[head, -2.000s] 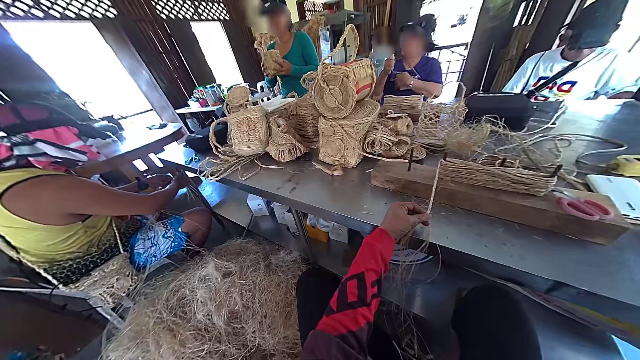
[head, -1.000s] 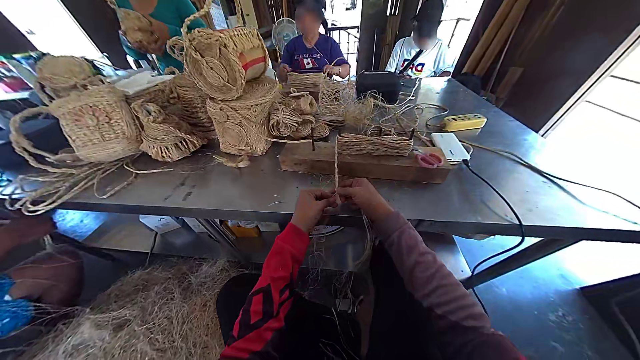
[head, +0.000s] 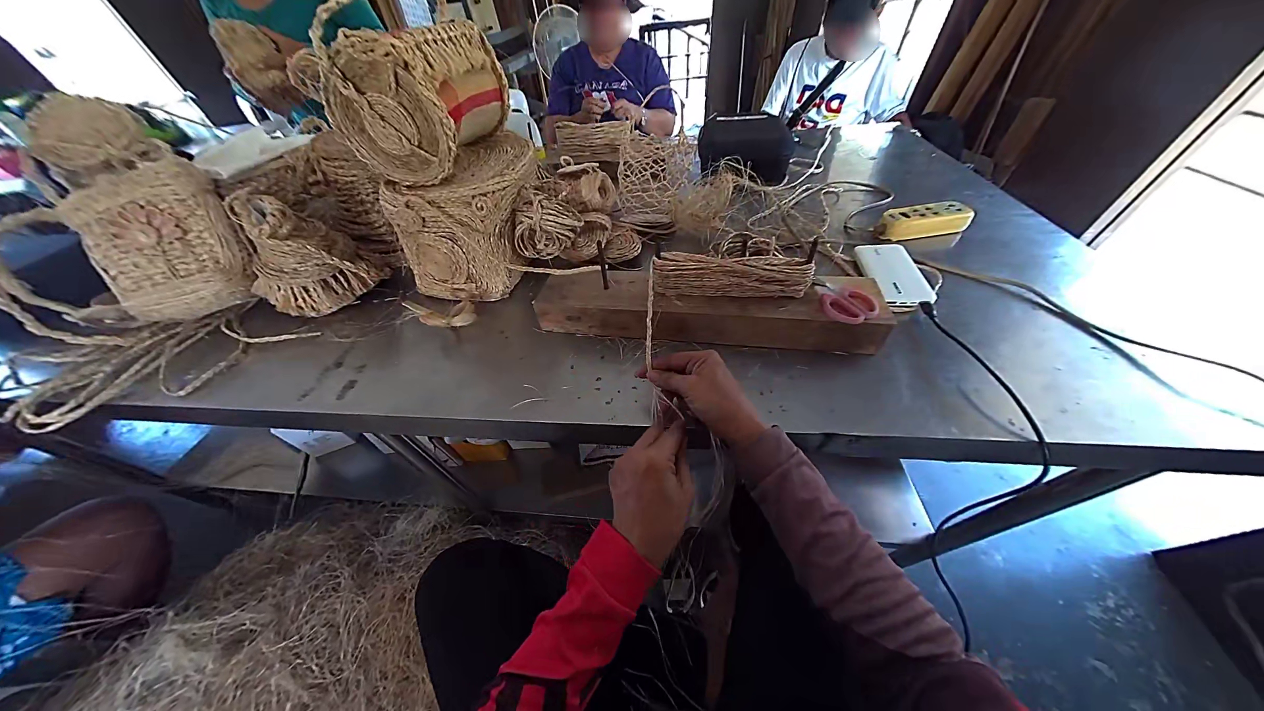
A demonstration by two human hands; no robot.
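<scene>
A braided fiber cord hangs taut from a nail on a wooden block toward me. My right hand pinches the cord's lower end at the table edge. Just below it, my left hand grips the loose fiber strands, which trail down between my legs. Behind the cord, a bundle of wound cord is wrapped between nails on the block. Pink-handled scissors rest at the block's right end.
Woven bags and cord coils stand on the metal table. A white power bank with a black cable, a yellow power strip and a black case lie right. Loose fiber is heaped lower left. Two people sit opposite; others are at left.
The view has swung right. Two seconds ago one hand was visible at the cord; now both are there. Since one second ago, my left hand has moved below my right.
</scene>
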